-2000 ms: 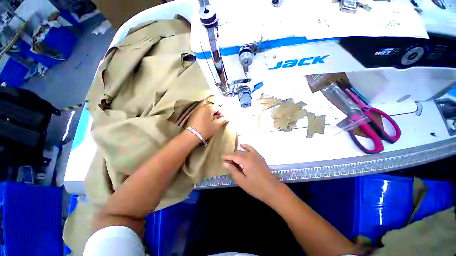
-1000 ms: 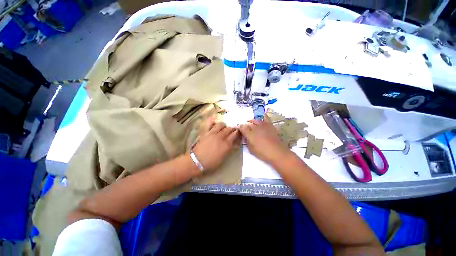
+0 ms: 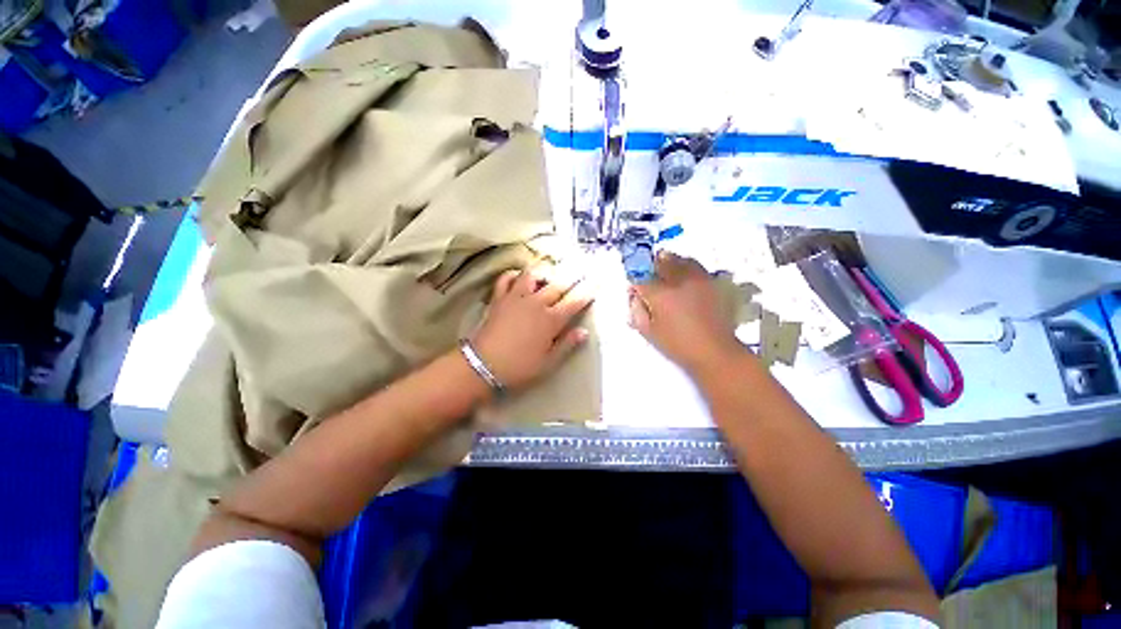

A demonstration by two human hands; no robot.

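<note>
A large khaki garment panel [image 3: 332,270] is heaped left of the needle and hangs over the table's front edge. My left hand [image 3: 529,329] lies flat on the panel near its right edge, fingers apart, just below the presser foot [image 3: 602,231]. My right hand [image 3: 674,307] is just right of the foot, at the left side of the small khaki pieces [image 3: 777,334], and covers part of them. Its fingers are bent; whether they hold a piece cannot be told. Bright glare hides the detail at the needle.
The white JACK machine head [image 3: 787,172] stands behind my right hand. Pink-handled scissors [image 3: 904,375] lie right of the pieces, blades under a clear plastic sleeve [image 3: 826,295]. A ruler strip [image 3: 602,451] runs along the front edge. Blue bins [image 3: 910,516] stand below.
My right hand has moved from beside my left hand towards the small pieces. Earlier it was near the table's front edge. My left hand stays on the panel, just below the foot.
</note>
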